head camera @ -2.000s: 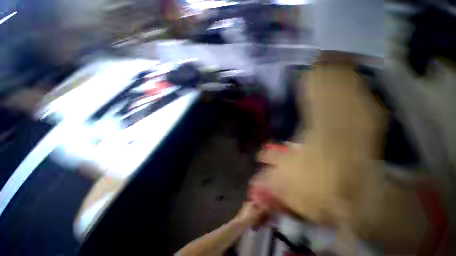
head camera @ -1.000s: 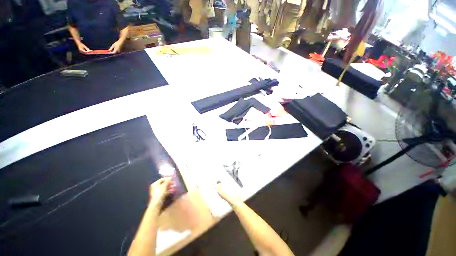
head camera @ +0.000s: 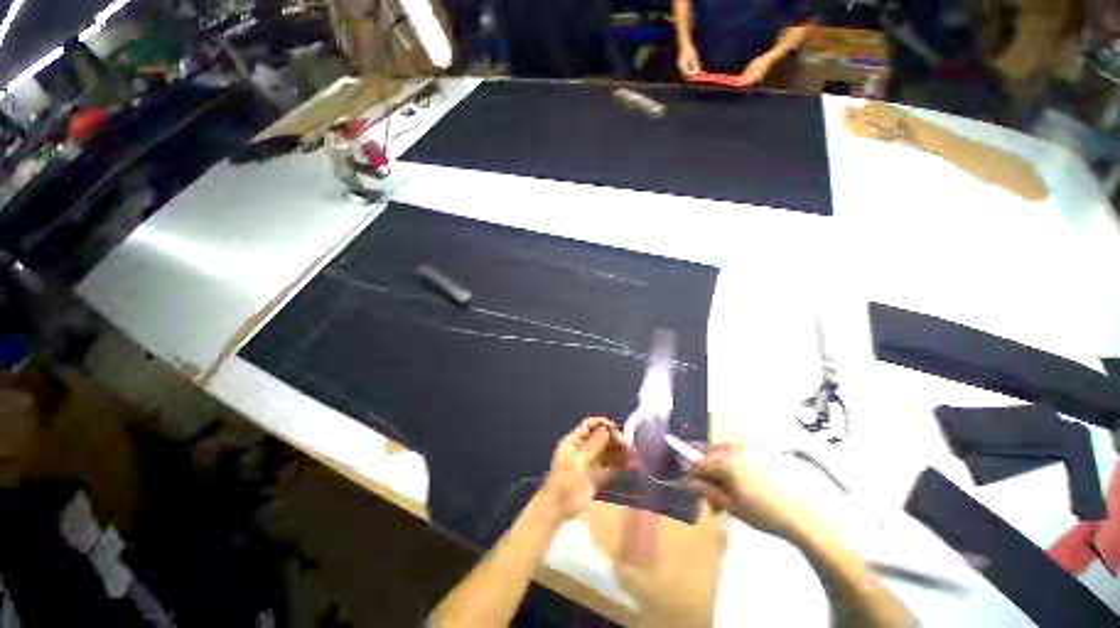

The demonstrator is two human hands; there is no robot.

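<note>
Black cloth (head camera: 540, 405) with thin white chalk lines lies on the white table. My left hand (head camera: 590, 464) is over its near right part, fingertips closed at the edge of a shiny, clear purplish strip (head camera: 657, 386). The strip is blurred and looks curved between my hands. My right hand (head camera: 727, 481) pinches a narrow white piece (head camera: 683, 449) beside it; whether this belongs to the strip is unclear. A grey metal weight (head camera: 445, 285) lies on the cloth. Blurred tan card or board (head camera: 639, 558) shows below my hands.
Shears (head camera: 824, 399) lie right of the cloth. Dark folded pieces (head camera: 983, 368) lie farther right. A second black cloth (head camera: 639, 147) with a grey bar (head camera: 639, 102) lies across the table. A person's hands (head camera: 725, 71) hold a red card there. A metal machine (head camera: 359, 166) stands far left.
The view has swung from the right-hand table end to the marked cloth. Compared with one second ago, my hands are closer together, and my right hand now pinches the white piece.
</note>
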